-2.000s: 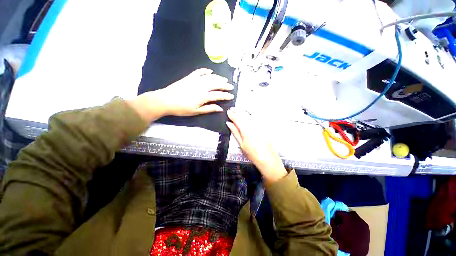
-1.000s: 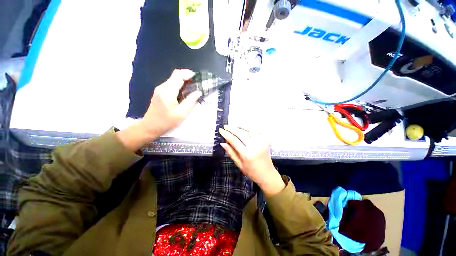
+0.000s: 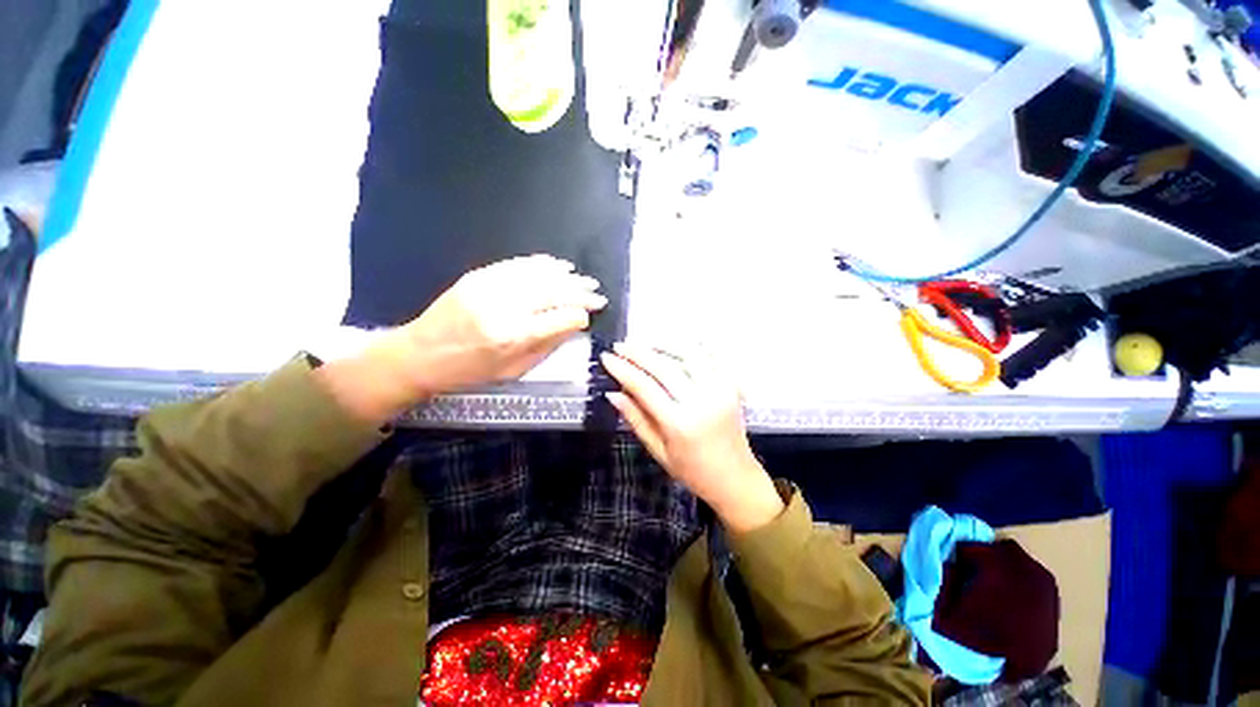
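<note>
A black fabric panel [image 3: 477, 180] lies flat on the white table, its right edge at the presser foot [image 3: 629, 177] of the sewing machine [image 3: 884, 152]. My left hand [image 3: 511, 315] lies palm down on the panel's lower part, fingers towards its right edge. My right hand [image 3: 677, 408] pinches a narrow black strip [image 3: 603, 401] at the table's front edge, just below the panel. The strip hangs over the edge towards the dark plaid fabric [image 3: 553, 532] on my lap. The needle tip is too small to make out.
Red and yellow-handled scissors [image 3: 951, 339] lie right of the needle beside black jagged pieces [image 3: 1050, 339]. A yellow ball [image 3: 1139, 354] sits further right. A blue tube [image 3: 1057, 194] curves across the machine. Below right are maroon cloth [image 3: 1002, 601] and a light-blue band [image 3: 929, 594].
One second ago my left hand held up a folded, plaid-faced corner; now the panel lies flat under that hand, which is slightly lower. My right hand has barely moved.
</note>
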